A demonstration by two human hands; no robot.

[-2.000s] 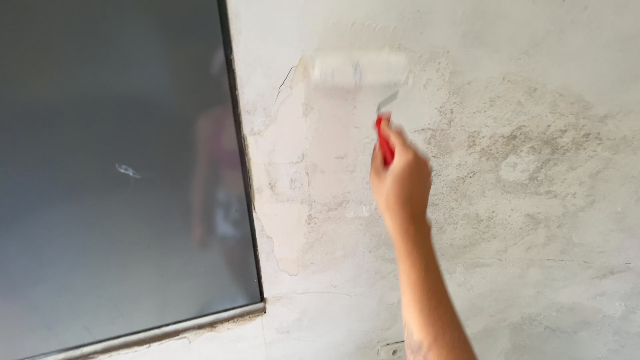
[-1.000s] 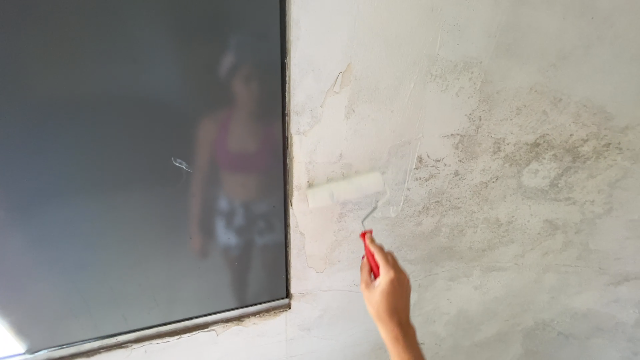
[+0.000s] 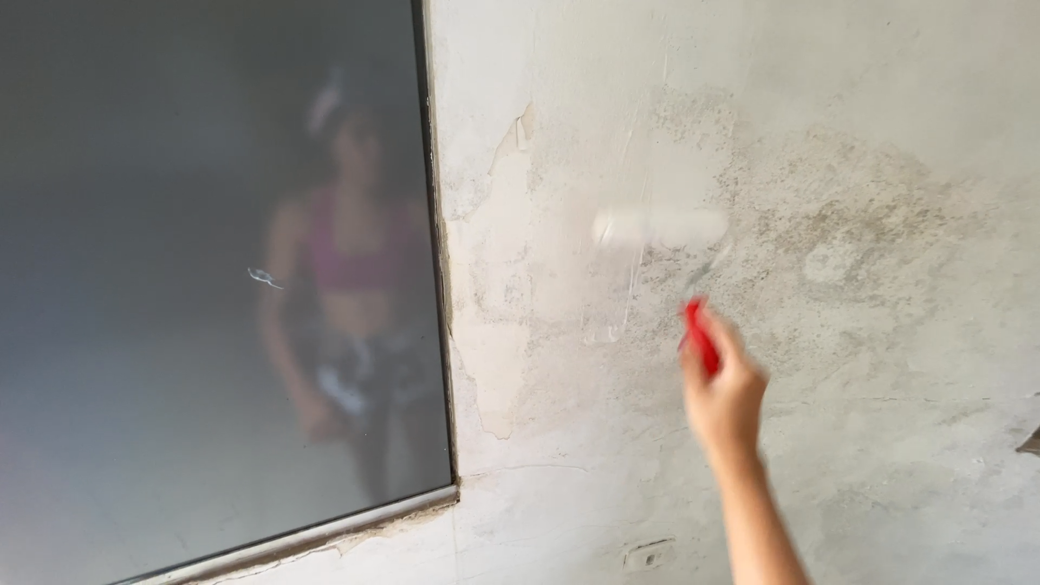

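Note:
My right hand (image 3: 727,390) is closed around the red handle of a paint roller (image 3: 662,227), which blurs with motion. Its pale roller sleeve lies level against the stained, peeling wall (image 3: 845,341), above and slightly left of the hand. The bent metal frame between sleeve and handle is faint. Wet-looking streaks run down the wall just below and left of the sleeve. Dark, rough patches of worn plaster spread to the sleeve's right. My left hand is out of view.
A dark glass pane (image 3: 162,244) in a thin frame fills the left side and reflects a person. Broken plaster edges its lower frame (image 3: 325,540). A small wall outlet or switch plate (image 3: 648,556) sits low on the wall. A brown object (image 3: 1030,441) shows at the right edge.
The roller went down the wall beside the pane between the two earlier frames. Since then it has moved right and up, still in my right hand. Wet streaks show where it passed.

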